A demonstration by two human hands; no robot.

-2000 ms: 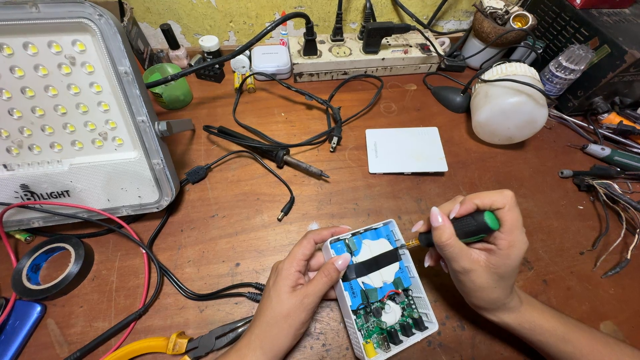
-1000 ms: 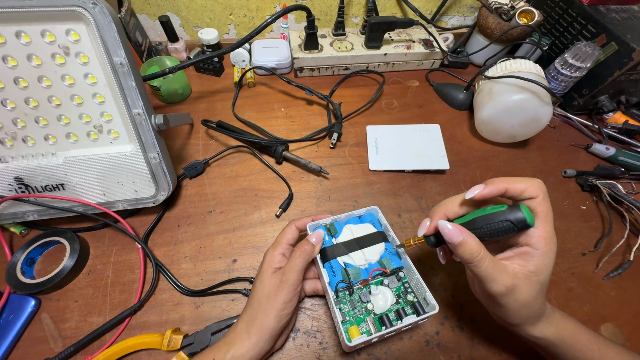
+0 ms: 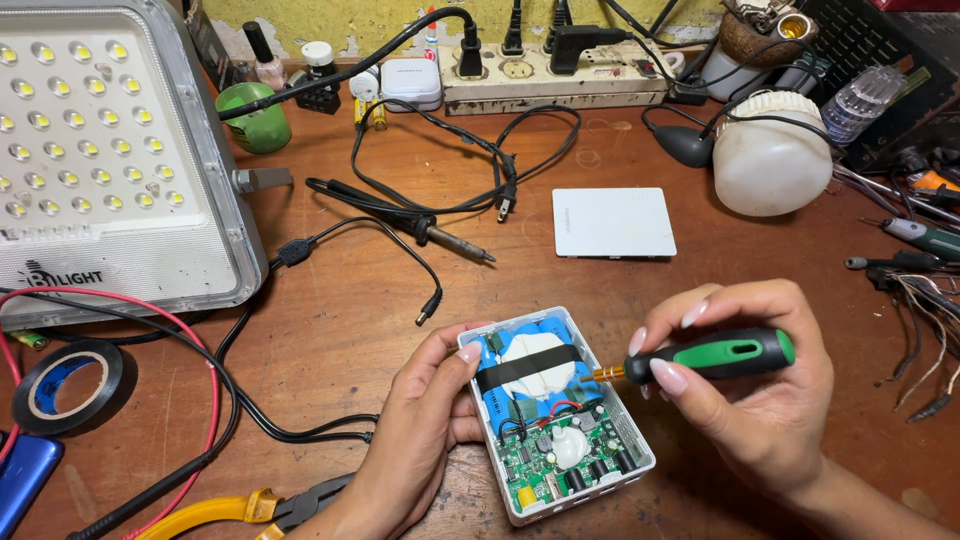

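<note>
My left hand (image 3: 431, 409) grips the left side of an open white plastic case (image 3: 641, 442), thumb on its rim. Inside lie blue battery cells (image 3: 499, 409) under a black strap (image 3: 529, 366) and white filler, with a green circuit board (image 3: 517, 457) at the near end. Red and black wires run between cells and board. My right hand (image 3: 757, 382) holds a green and black screwdriver (image 3: 712, 355), its short gold-coloured shaft pointing left. The tip is at the cells by the case's right wall; whether it touches them I cannot tell.
Behind the case lie a white cover (image 3: 615, 223) and a soldering iron (image 3: 450, 241). An LED floodlight (image 3: 127, 262), black tape (image 3: 67, 386) and yellow-handled pliers (image 3: 225, 514) are at the left. A power strip (image 3: 555, 82) runs along the back; a white bulb (image 3: 772, 161) and loose wires stand right.
The screwdriver has gone from steeply angled to nearly level, with my right hand turning around it. The case has tilted to a different angle in my left hand.
</note>
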